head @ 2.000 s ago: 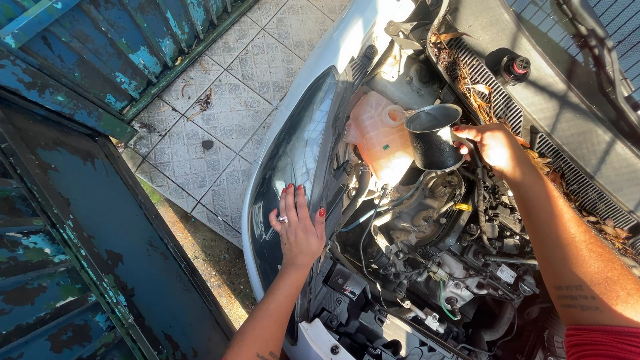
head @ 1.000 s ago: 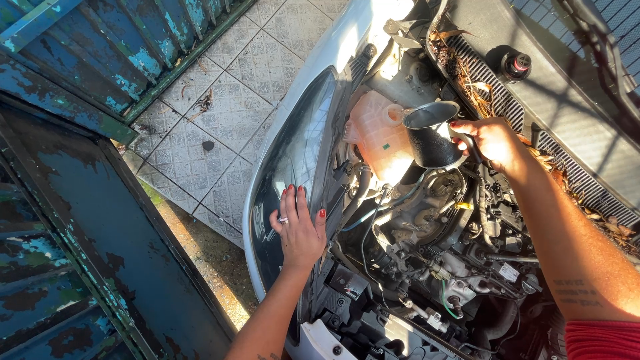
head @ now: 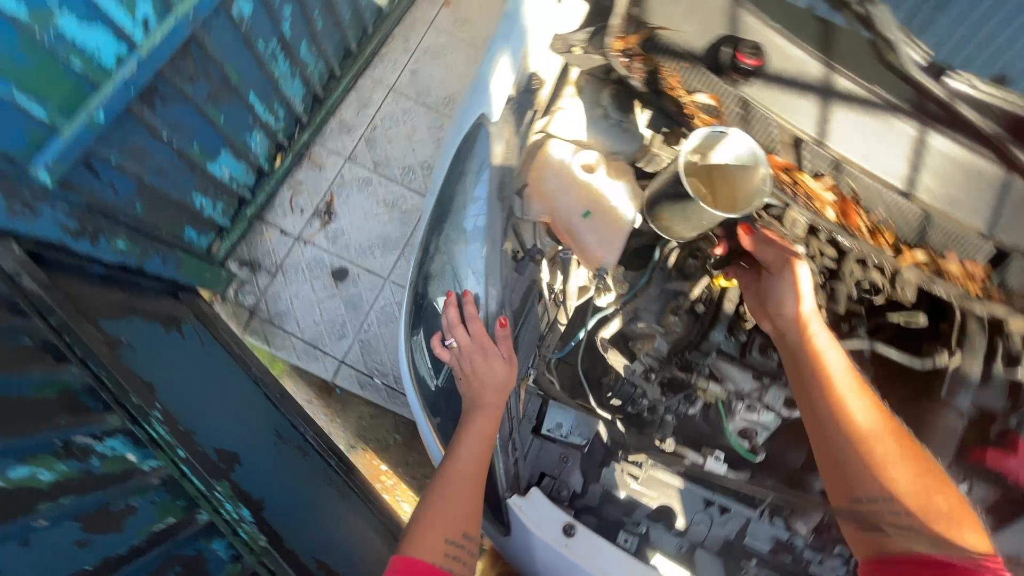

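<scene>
My right hand (head: 764, 276) grips the handle of a metal mug (head: 708, 184) above the engine bay, its open mouth facing the camera with some liquid visible inside. Just left of the mug sits a translucent plastic coolant reservoir (head: 584, 200); its round filler neck (head: 588, 162) appears uncapped. My left hand (head: 476, 348) rests with fingers apart on the car's headlight (head: 452, 280) and holds nothing. A black cap with a red band (head: 744, 58) lies on the cowl at the top right.
Hoses, wiring and engine parts (head: 720, 384) fill the bay below the mug. Dry leaves (head: 848, 208) lie along the cowl grille. A peeling blue metal gate (head: 184, 120) and floor tiles (head: 344, 216) are to the left of the car.
My right hand has drawn the mug away from the reservoir's neck and turned it more upright, so its inside shows. My left hand stays on the headlight. The view has shifted.
</scene>
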